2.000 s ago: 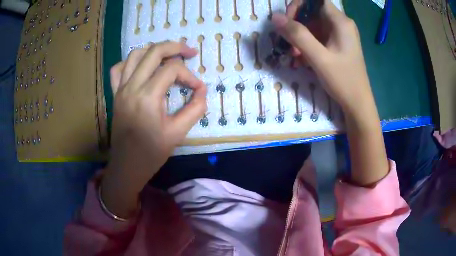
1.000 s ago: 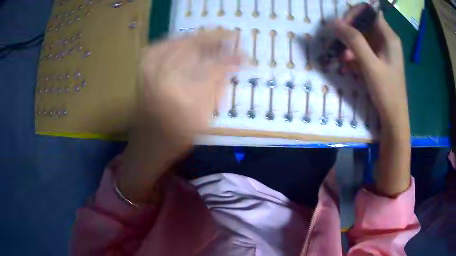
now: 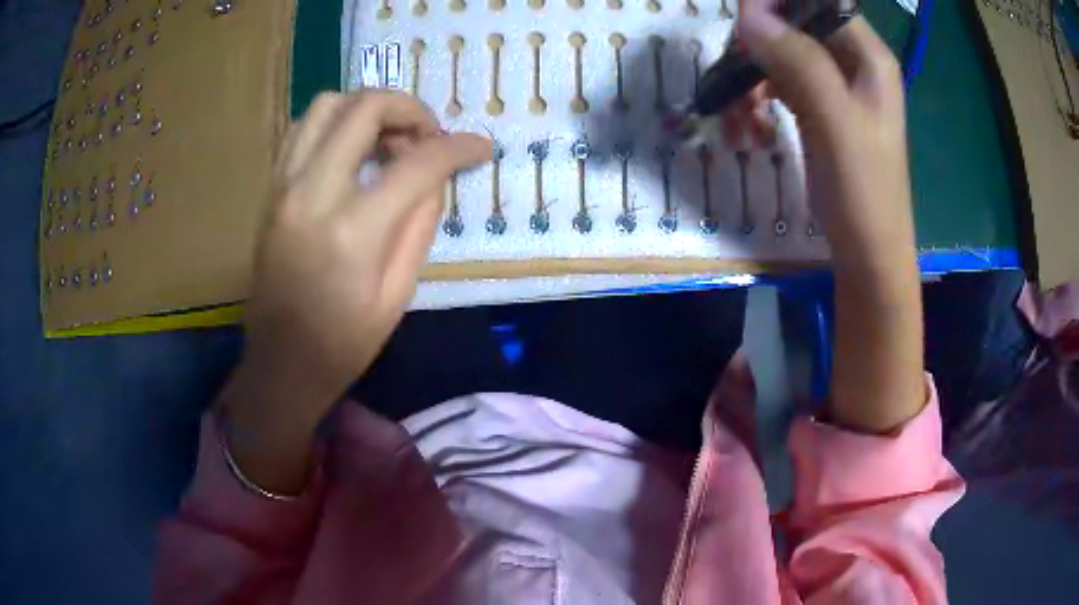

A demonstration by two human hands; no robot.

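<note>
A white foam tray (image 3: 521, 130) with rows of tan dumbbell-shaped slots lies in front of me. Small silver metal pieces (image 3: 540, 222) sit at slot ends in the nearest row. My left hand (image 3: 355, 213) is over the tray's left part, thumb and index finger close together near the upper end of a slot; whether they pinch a piece cannot be told. My right hand (image 3: 828, 106) grips dark pliers (image 3: 745, 85), jaws pointing down-left above the tray's right part; my fingers hide part of the handles.
A brown cardboard board (image 3: 178, 177) with silver pieces in rows lies at the left. Another cardboard board (image 3: 1041, 142) is at the right. A blue pen (image 3: 918, 53) lies on the green mat (image 3: 958, 177). White labels (image 3: 381, 65) are on the tray. Part of a person's sleeve shows at the far right.
The view has shifted. My left hand, blurred a second ago, is now steadier over the tray's left part. My right hand still holds the pliers, whose jaws now show more clearly.
</note>
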